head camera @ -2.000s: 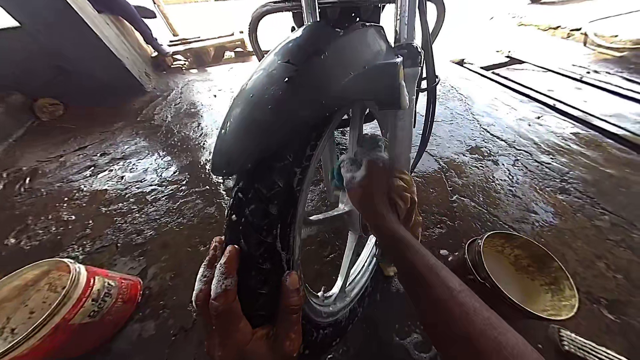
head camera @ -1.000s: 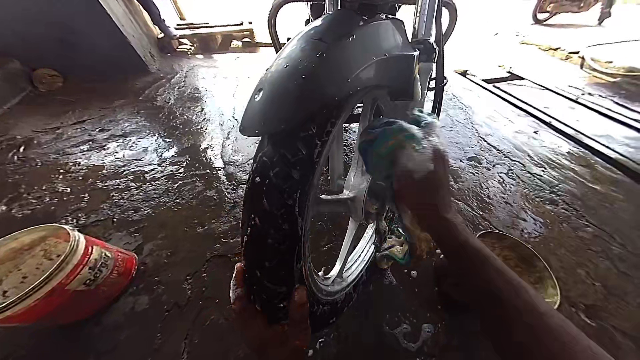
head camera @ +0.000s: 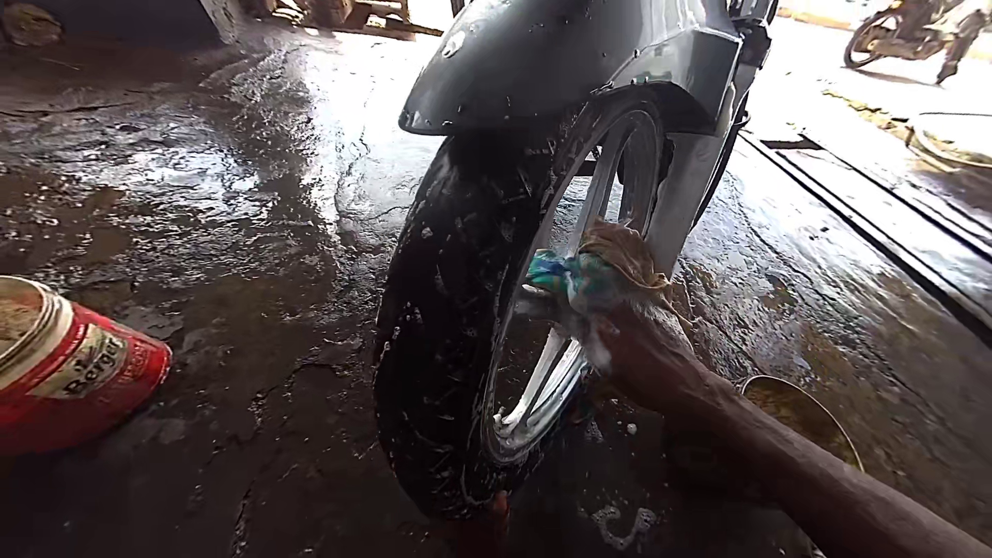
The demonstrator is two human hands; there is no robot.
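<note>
My right hand (head camera: 632, 333) is shut on a wet, soapy cloth (head camera: 577, 275), blue-green with a brown part, and presses it among the spokes near the hub of a motorcycle's front wheel (head camera: 554, 372). Suds dot the black tyre (head camera: 442, 333) and the dark front fender (head camera: 535, 70) above it. Of my left hand (head camera: 496, 519) only a small, dark part shows, low at the bottom of the tyre; its fingers are mostly hidden.
A red paint bucket (head camera: 147, 364) stands on the wet floor at the left. Behind my right forearm is a round metal basin (head camera: 821, 418). A floor channel (head camera: 876, 225) runs along the right, and another motorcycle (head camera: 891, 39) stands far back with a person's leg (head camera: 961, 50) beside it.
My right hand has moved the cloth from the near side of the spokes in toward the hub. My left hand, earlier on the tyre's lower front, is lower and mostly out of sight.
</note>
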